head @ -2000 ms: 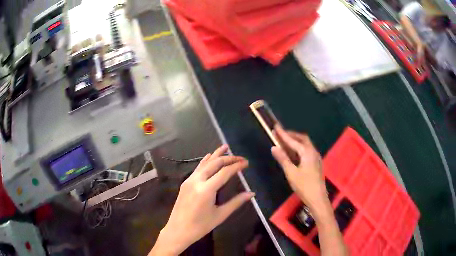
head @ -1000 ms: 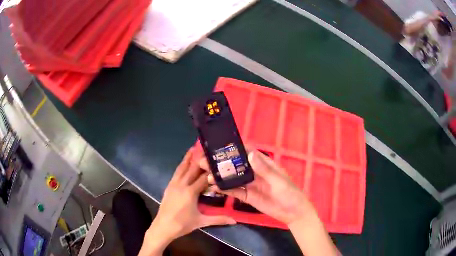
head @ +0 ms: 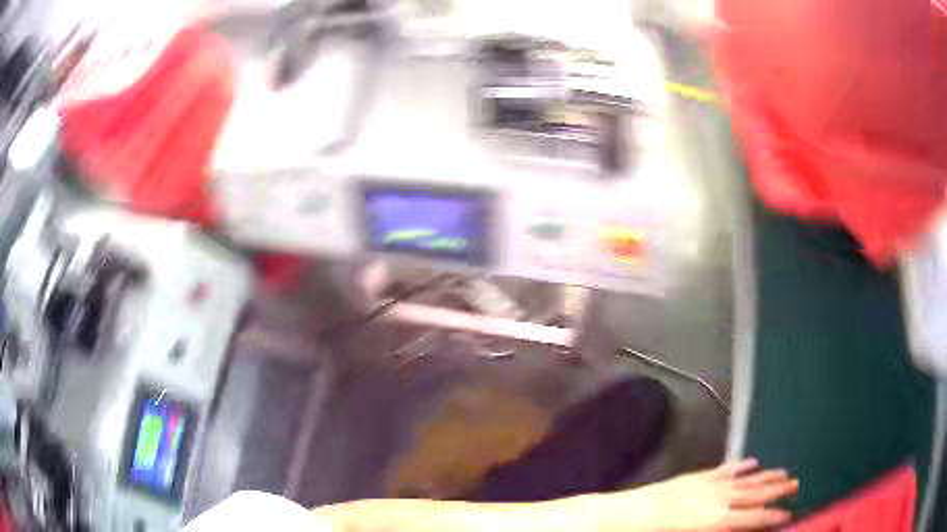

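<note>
The picture is blurred. My left hand (head: 750,497) is at the bottom right, at the belt's edge. Its fingers are apart and nothing shows in it. Just beside its fingertips is a corner of the red tray (head: 867,509), cut off by the bottom edge. My right hand is out of the picture, and no phone can be made out. The grey-white machine (head: 613,197) stands ahead with its blue touchscreen (head: 428,222), a red and yellow emergency stop (head: 623,245) and a dark fixture (head: 550,104) on top.
A red tray stack (head: 831,104) stands at the upper right on the green belt (head: 810,353), beside a pale board (head: 926,301). A second machine with a lit screen (head: 158,442) is at the lower left. Red trays (head: 156,125) lie at the upper left. A cable and machine frame show below.
The view has swung left from belt to machines. The phone and right hand have left the picture. My left hand has come off the phone and now lies stretched out, fingers apart.
</note>
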